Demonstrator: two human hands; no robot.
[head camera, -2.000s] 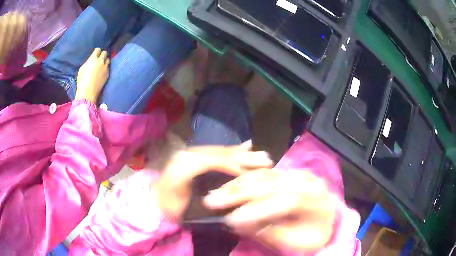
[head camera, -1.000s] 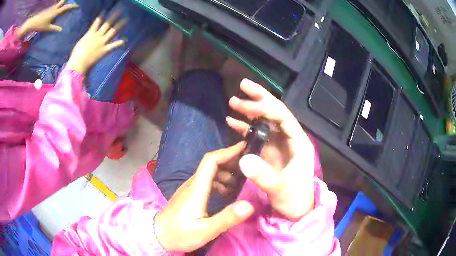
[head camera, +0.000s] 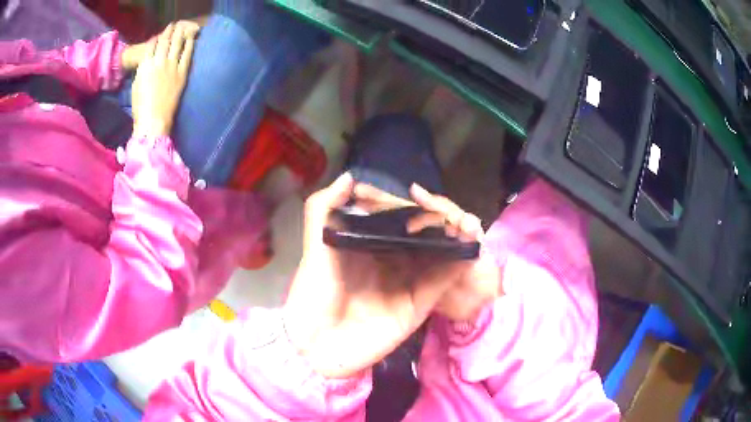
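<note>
A dark smartphone is held nearly edge-on above my lap, its long side edge facing me. My left hand grips it from below and at its left end. My right hand holds its right end, with fingers over the far side. Much of the phone's faces is hidden by the tilt and fingers. In a black foam tray at the right lie a smartphone and another smartphone, each dark with a white label.
Another black foam tray with a phone lies at the top on the green bench. A person in a pink smock sits at left. A blue bin with brown cardboard is at lower right; a blue crate is at lower left.
The phone, seen end-on between my hands a second ago, now lies lengthwise across the view. My right hand has lowered and closed on its right end. The neighbour's hands have moved together.
</note>
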